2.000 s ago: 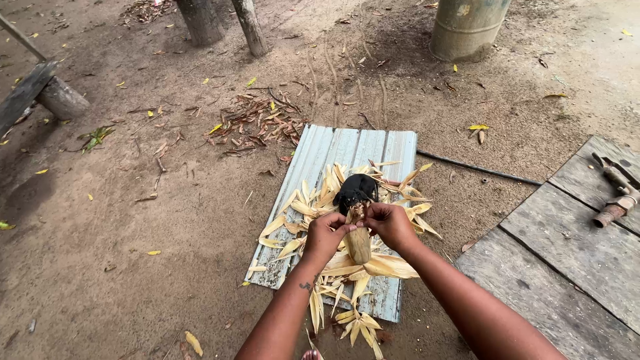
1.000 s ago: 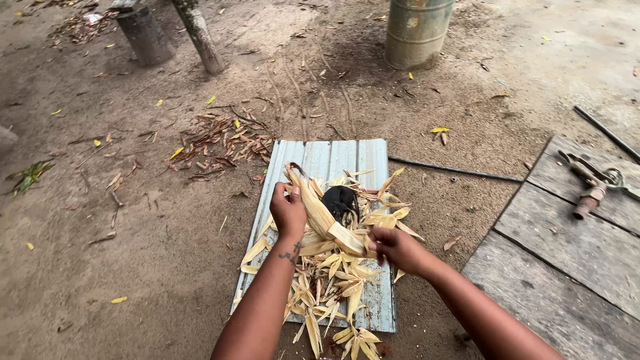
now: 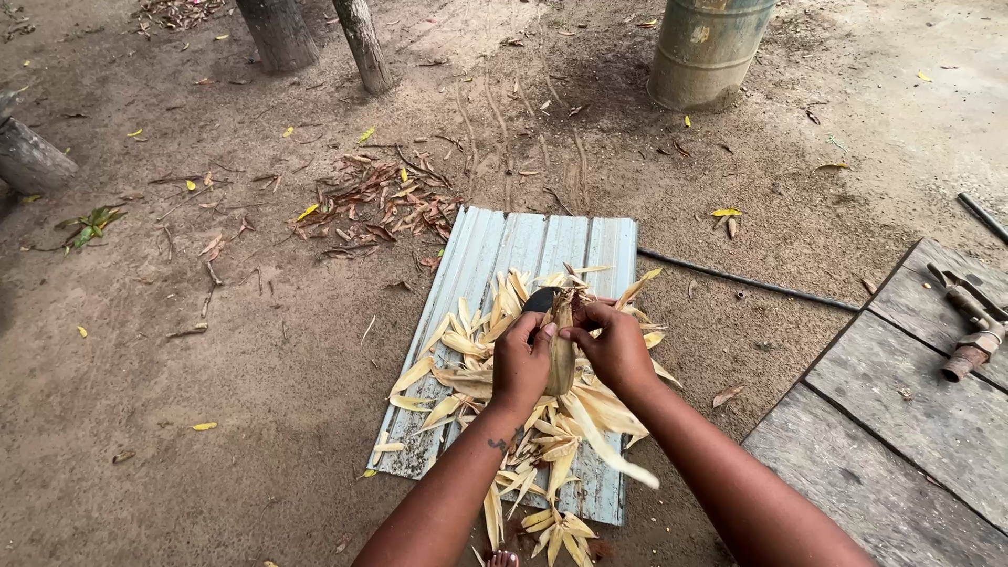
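Note:
An ear of corn in its dry husk (image 3: 561,358) is held upright between my two hands, over a corrugated metal sheet (image 3: 567,236) on the ground. My left hand (image 3: 521,358) grips its left side near the top. My right hand (image 3: 614,342) pinches husk at the ear's upper right. Loose dry corn husks (image 3: 465,382) lie around and beneath the hands, some spilling past the sheet's near edge. Just behind my fingers a rounded black object (image 3: 541,300) shows in part; what it is, I cannot tell.
A plank table (image 3: 858,409) at the right bears a metal pipe fitting with a valve (image 3: 976,331). From the sheet a black hose (image 3: 748,279) runs towards it. Farther off stand a metal barrel (image 3: 709,55) and wooden posts (image 3: 362,43). Dry leaves (image 3: 386,205) lie left of the sheet.
A second ago my hands held a husked ear slantwise, well apart; now they are close together on an upright ear. The black object is more covered by my hands than before.

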